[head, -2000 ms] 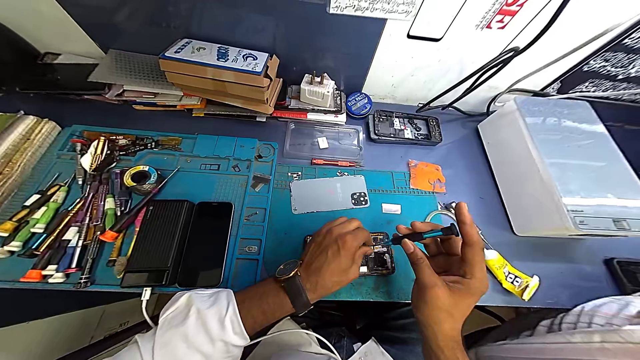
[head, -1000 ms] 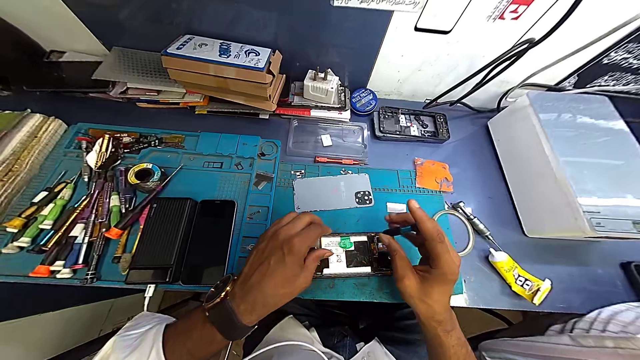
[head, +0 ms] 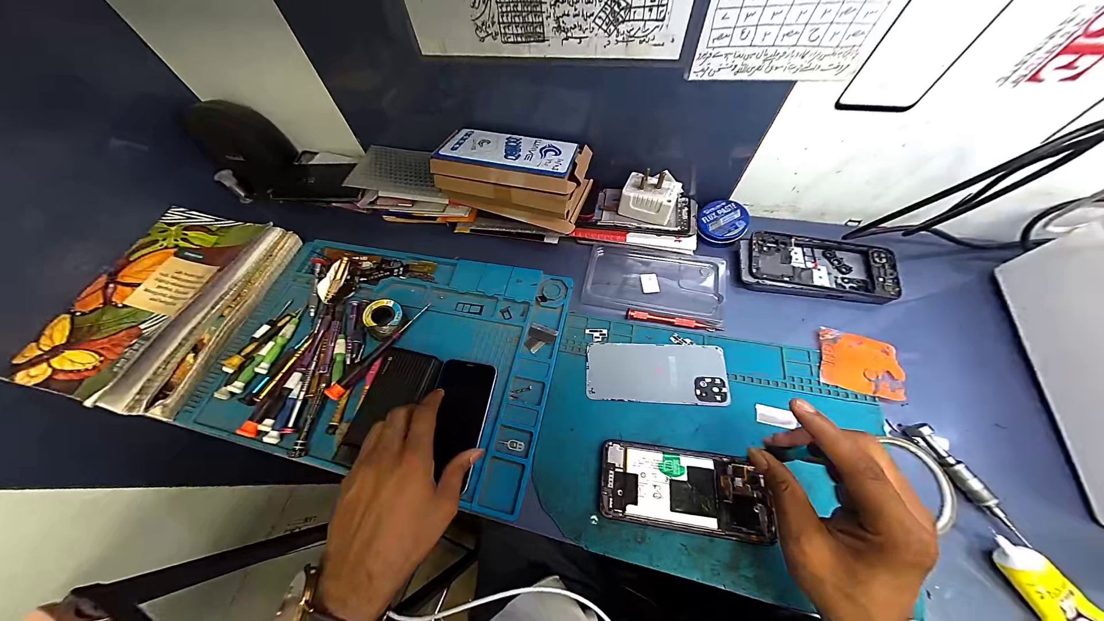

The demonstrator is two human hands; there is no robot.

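My left hand lies over a smartphone with a dark screen, thumb at its right edge, fingers at its left edge by a black ridged case. An opened smartphone, with its battery and inner parts showing, lies on the blue repair mat. My right hand is at its right end, with a dark screwdriver partly hidden between the fingers. Behind the opened phone lies a grey phone back cover with a camera cutout.
Many screwdrivers and a solder spool lie at left. Boxes and a flux paste tin stand behind. A phone frame, an orange sheet and a yellow glue tube are at right.
My left hand has left the opened phone and moved left to the dark-screened phone. My right hand stays near the opened phone's right end. The view has swung left.
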